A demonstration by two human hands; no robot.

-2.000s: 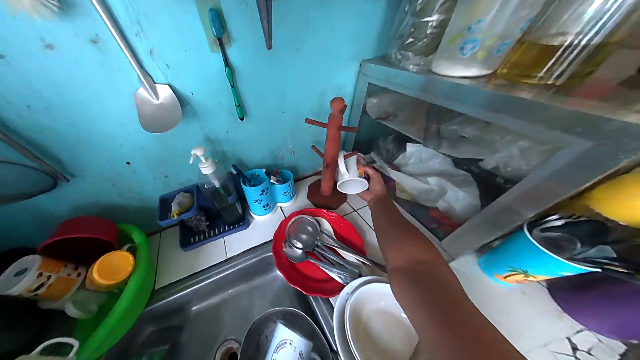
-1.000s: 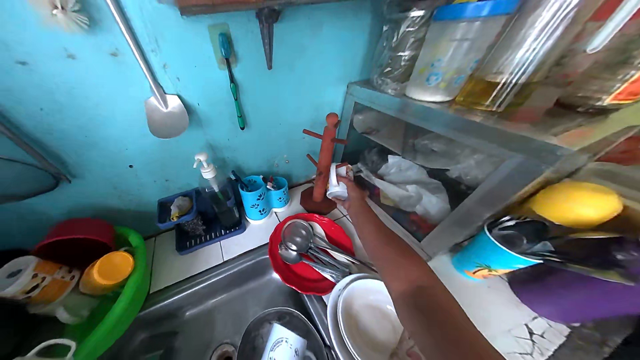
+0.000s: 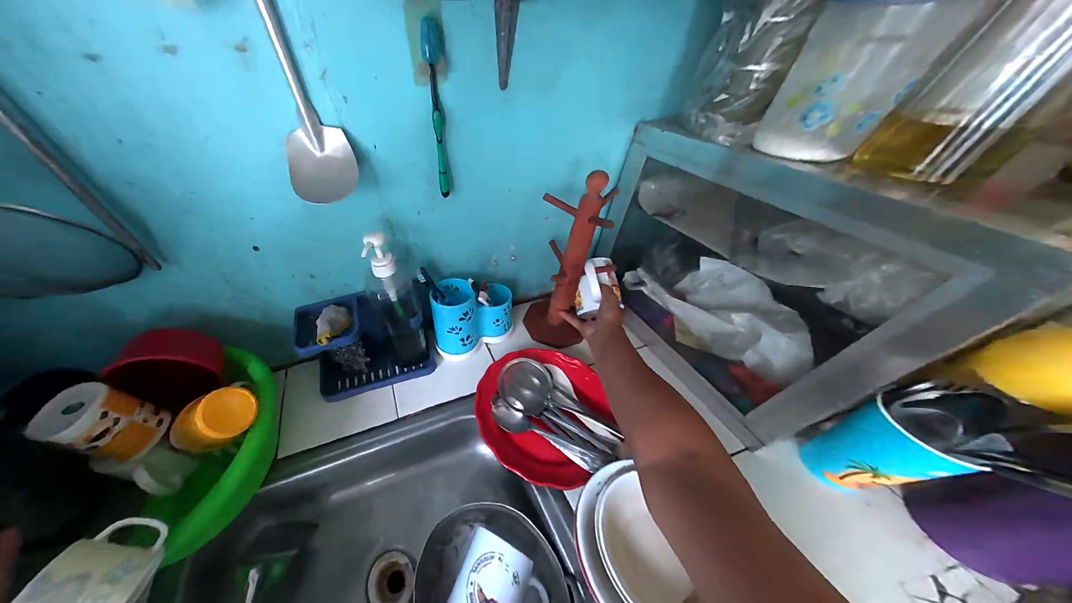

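My right hand (image 3: 601,316) holds a white mug (image 3: 596,287) with a coloured pattern against the lower part of a reddish-brown wooden mug tree (image 3: 578,247). The mug's handle faces the post; whether a peg bears it I cannot tell. Below the hand, a red scalloped plate (image 3: 494,419) carries ladles and spoons (image 3: 544,402). At the far left edge a sliver of my left hand (image 3: 8,553) shows, close to a pale container with a handle (image 3: 100,569); whether it touches that is unclear.
The steel sink (image 3: 360,477) holds a pan (image 3: 435,536) with a white printed mug (image 3: 494,569). White bowls (image 3: 603,519) stand beside it. A green basin (image 3: 260,427) with cups is left, blue toothbrush holders (image 3: 456,322) and a soap bottle (image 3: 398,310) behind, a glass-sided cabinet (image 3: 770,410) right.
The right hand stays by the mug tree, with the mug turned from its tilted, rim-forward pose of two seconds ago. The pale handled container at lower left now shows more fully.
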